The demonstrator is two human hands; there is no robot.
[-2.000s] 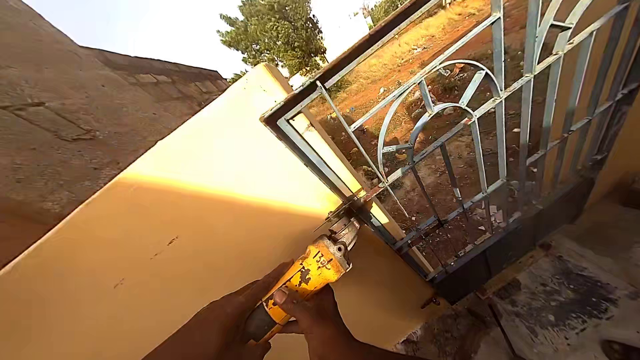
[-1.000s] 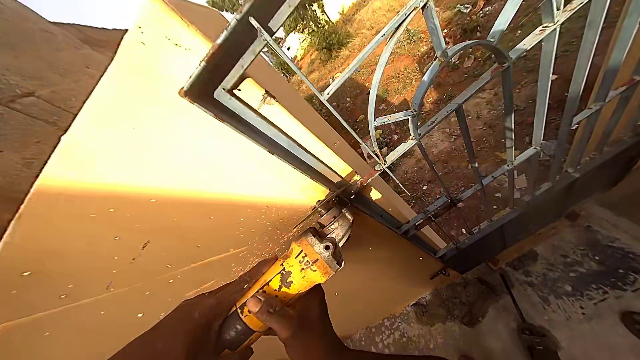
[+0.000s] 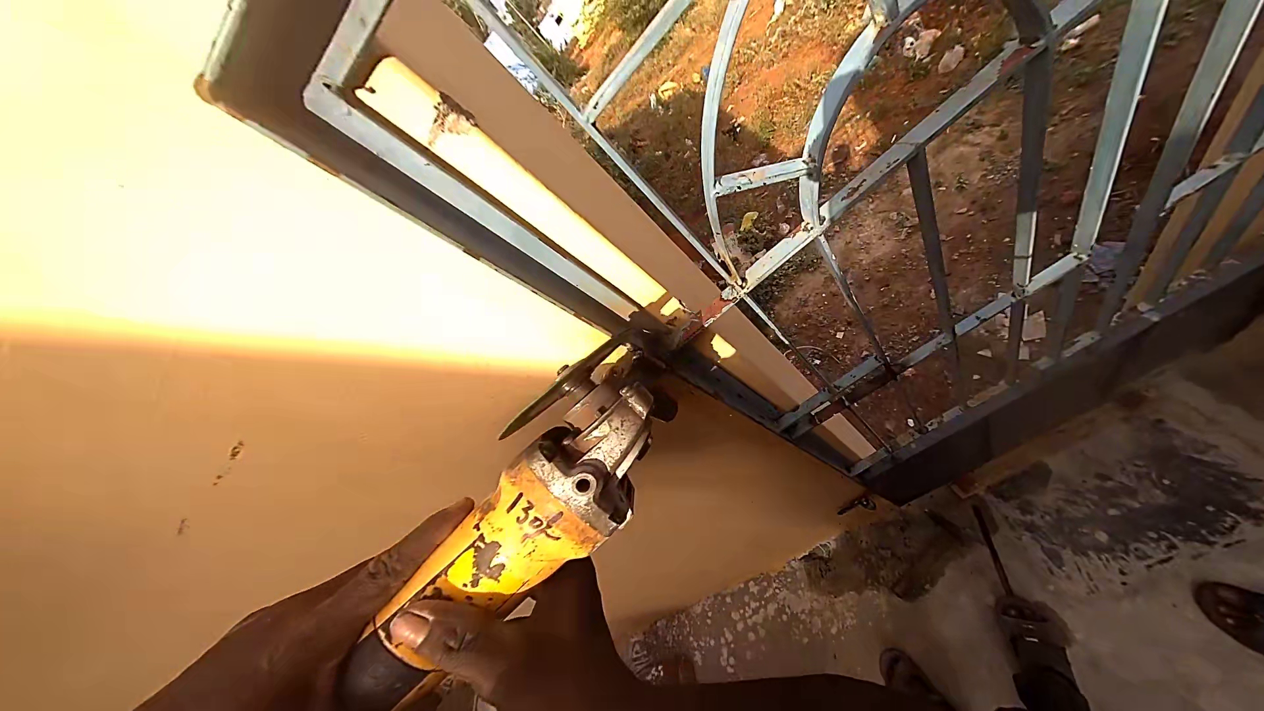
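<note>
A yellow angle grinder (image 3: 513, 538) with a metal gear head slants up from the bottom of the view. My left hand (image 3: 336, 612) is closed round the left side of its body. My right hand (image 3: 513, 632) grips it from the right, thumb across the housing. The grinder's thin cutting disc (image 3: 563, 385) meets the painted metal gate frame (image 3: 464, 267), at the joint where a crossbar joins the upright. Whether the disc is cutting into the metal cannot be told. Curved and straight bars (image 3: 889, 168) fill the gate.
A cream wall (image 3: 247, 474) stands behind and left of the grinder. Stained concrete floor (image 3: 889, 612) lies at the lower right, with another person's hand (image 3: 1032, 622) near a thin rod (image 3: 990, 548) and feet (image 3: 1229, 607) close by. Reddish ground with litter (image 3: 849, 296) shows through the bars.
The view has moved closer to the gate and grinder. Fine sparks showed around the disc a second ago; none are plain now. Both hands keep their hold on the grinder.
</note>
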